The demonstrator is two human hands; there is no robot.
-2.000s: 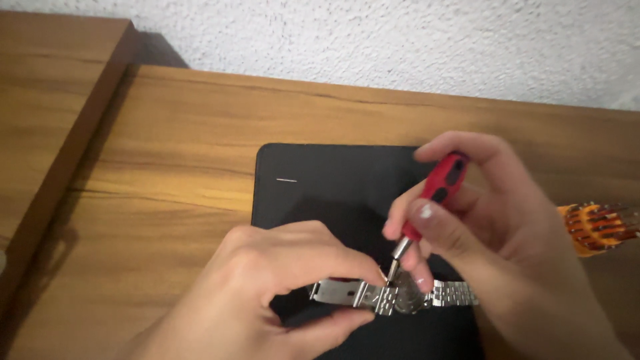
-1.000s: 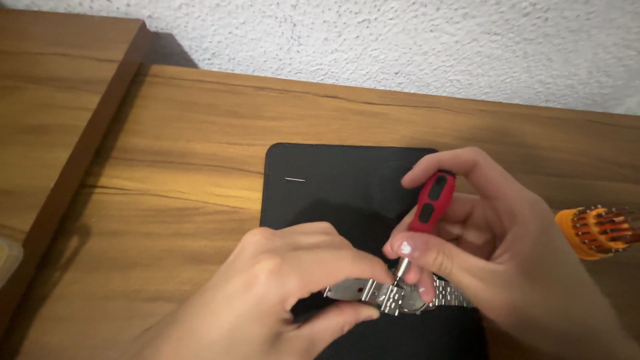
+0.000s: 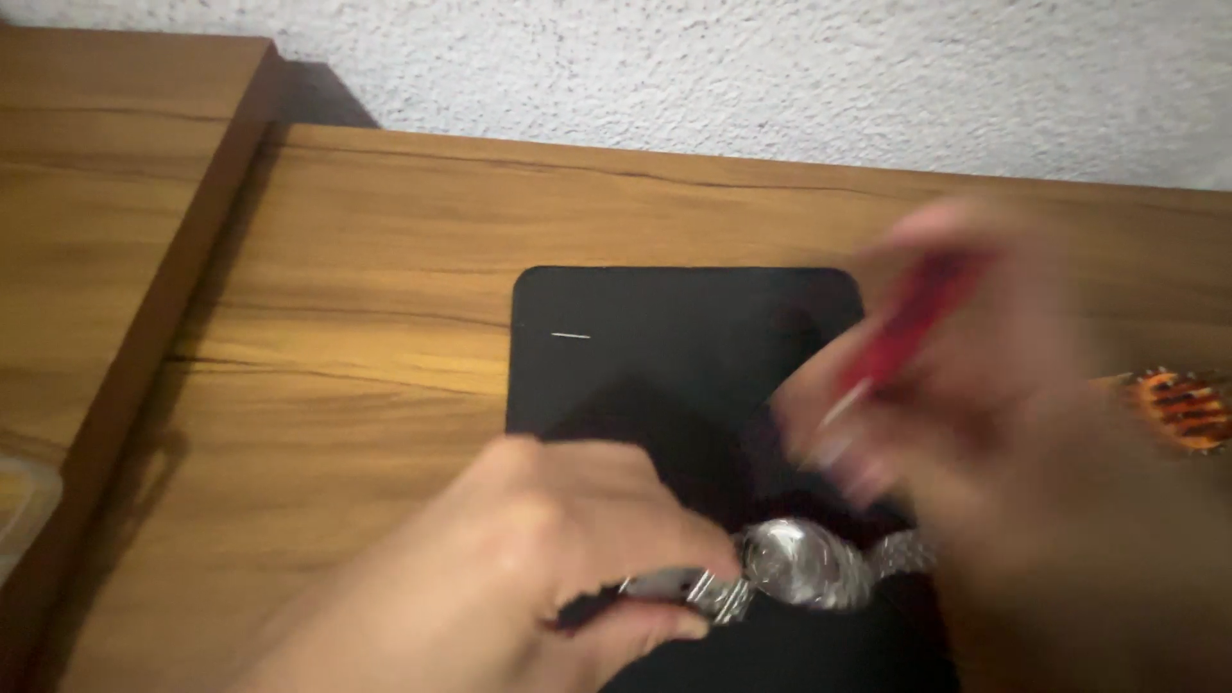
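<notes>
My left hand [image 3: 568, 539] pinches the metal bracelet [image 3: 717, 595] of a silver wristwatch near its clasp. The round watch case [image 3: 797, 563] lies just right of my left fingertips, with more of the link bracelet running right, partly behind my right hand. My right hand [image 3: 924, 385], badly blurred, holds a red-handled screwdriver [image 3: 910, 322] above the watch, its metal shaft pointing down and left, apart from the watch. Under both hands is a black mat [image 3: 674, 356]. A thin metal pin [image 3: 571, 336] lies on the mat's upper left part.
An orange holder with several dark bits [image 3: 1186, 409] stands at the right. A raised wooden ledge [image 3: 183, 260] runs along the left, with the corner of a clear plastic container [image 3: 29, 505] on it. Behind the wooden table [image 3: 385, 241] rises a rough white wall [image 3: 722, 87].
My right hand has lifted the screwdriver up and to the right, away from the watch, where its tip was at the bracelet. The round watch case now shows more fully. My left hand keeps its hold.
</notes>
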